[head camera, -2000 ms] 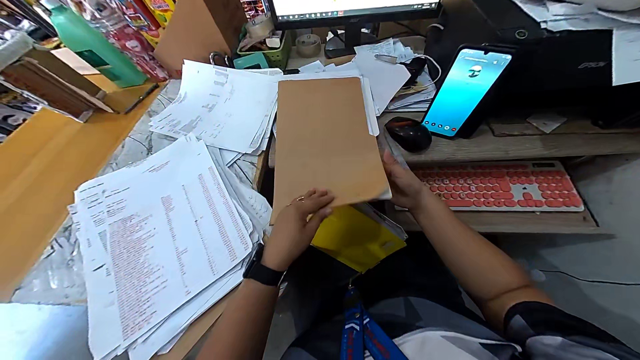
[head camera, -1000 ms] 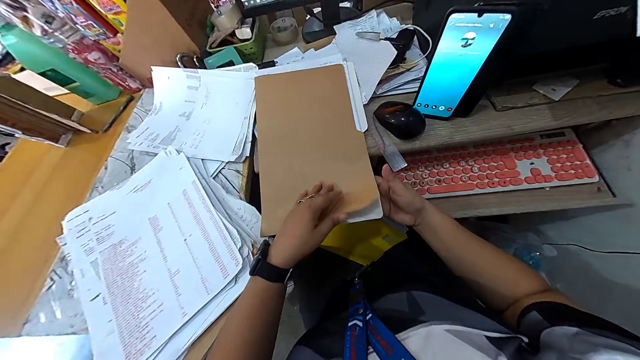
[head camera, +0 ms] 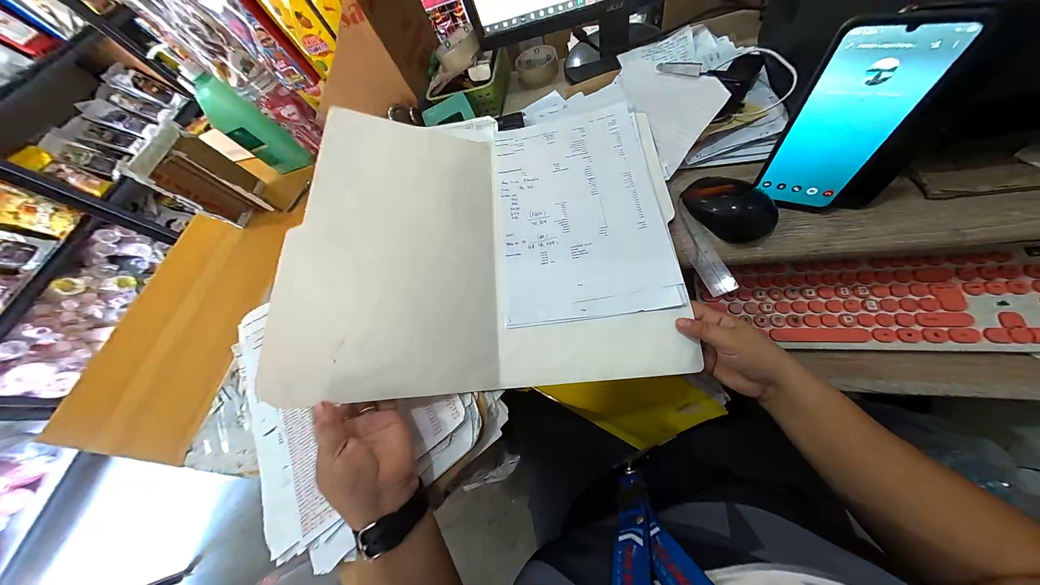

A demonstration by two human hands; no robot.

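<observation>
A paper folder [head camera: 390, 268] lies spread open, its pale inner side up. Printed sheets with handwriting [head camera: 589, 219] rest on its right half. My right hand [head camera: 735, 349] grips the folder's lower right corner, thumb on top. Palm up, my left hand [head camera: 366, 455] is at the lower edge of the left flap, with the fingers partly behind it; whether they pinch it is hidden. Below the left flap, a stack of printed papers [head camera: 284, 471] shows. A yellow folder or envelope [head camera: 642, 406] sits beneath the lower right part.
A black mouse [head camera: 729, 210], a red-keyed keyboard [head camera: 894, 301] and a propped phone [head camera: 869, 114] are on the right. Behind stand a monitor [head camera: 552, 20], a green basket [head camera: 490, 93] and loose papers [head camera: 674, 97]. At left are a green bottle [head camera: 248, 122] and a cardboard box [head camera: 195, 175].
The brown folder, closed in both earlier frames, is now open, showing the sheets inside. My left hand has moved left with the flap and turned palm up.
</observation>
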